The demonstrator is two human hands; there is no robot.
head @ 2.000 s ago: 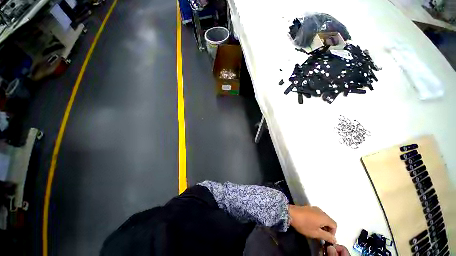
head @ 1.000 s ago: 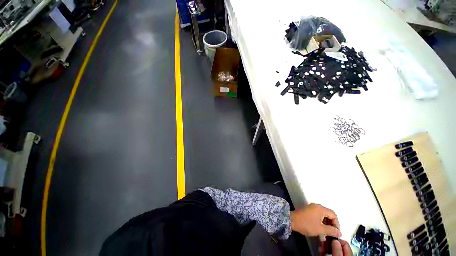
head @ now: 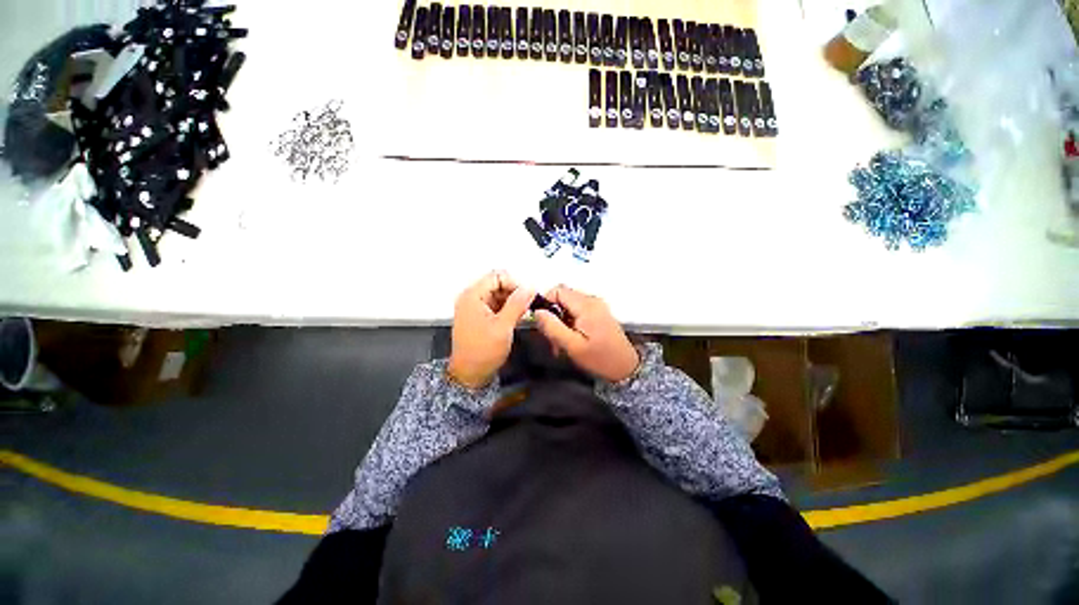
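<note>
My left hand (head: pixel 483 329) and my right hand (head: pixel 592 336) meet at the table's front edge. Both grip one black strap tab (head: pixel 546 306) between their fingertips. Most of the tab is hidden by the fingers, and I cannot tell if hardware is on it. Just behind the hands lies a small mixed cluster of black tabs and shiny hardware (head: pixel 568 215). Black tabs lie side by side in two rows (head: pixel 580 38) on the plywood board (head: pixel 497 116) farther back.
A large heap of black tabs (head: pixel 152 118) lies at left, beside a dark bag (head: pixel 36 106). Thin metal rings (head: pixel 317 142) lie between heap and board. Blue-silver metal clips (head: pixel 909 201) lie at right, with darker hardware (head: pixel 890 90) and clear plastic behind. Cartons (head: pixel 846 402) stand under the table.
The view has swung right from the aisle to face the table. Both hands now show fully, where before one was mostly cut off. They still hold a small black piece together.
</note>
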